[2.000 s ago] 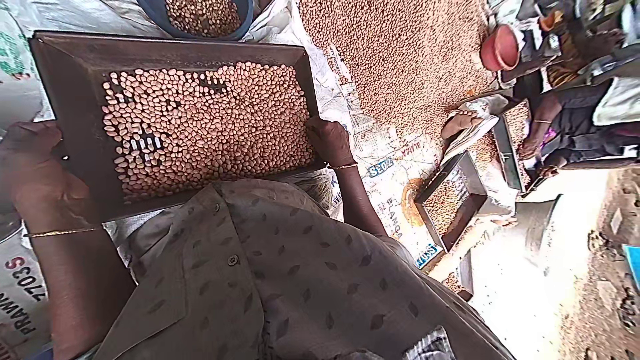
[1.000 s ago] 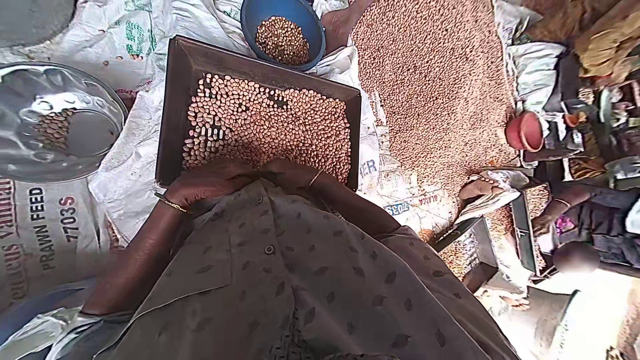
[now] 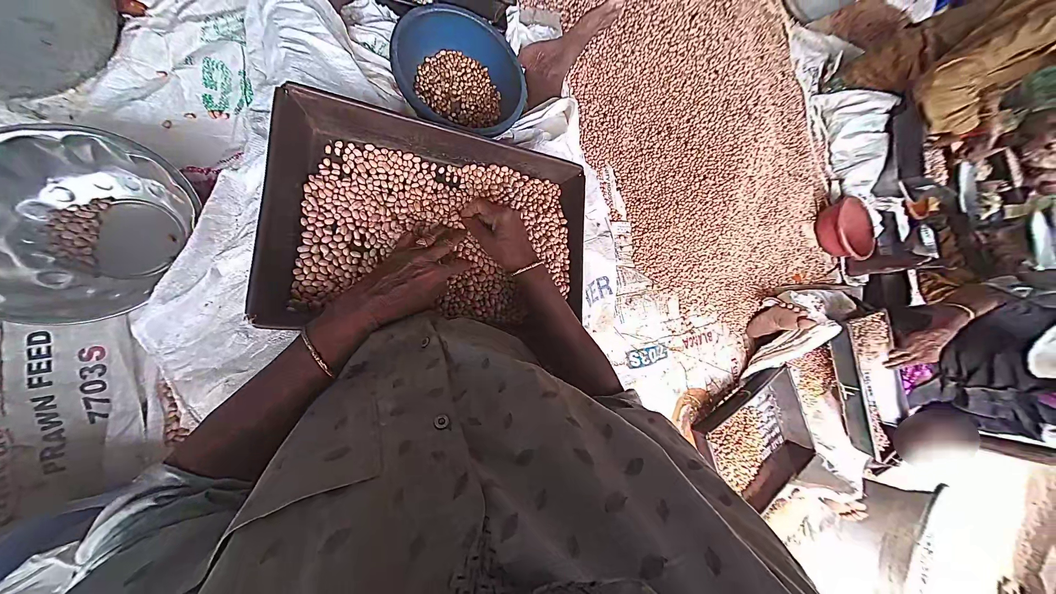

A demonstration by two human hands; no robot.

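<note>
A dark rectangular tray lies in front of my body, its floor covered with pale brown shelled nuts or beans. My left hand rests over them near the tray's near side, fingers pointing right and partly spread. Close beside it, my right hand is over the same layer, its fingers bent and thumb and fingertips together; whether a nut is pinched there cannot be told. Thin bangles circle both wrists. Just beyond the tray stands a blue bowl holding more of the nuts.
A shiny metal basin with some nuts is at the left, on printed woven sacks. A large spread of nuts covers the ground at right. Further right are a red pot, more trays and other people, one with a hand by a tray.
Two seconds ago my hands held the tray by its sides. They let go and came together at its near edge, and now they are further in over the nuts. The view has shifted.
</note>
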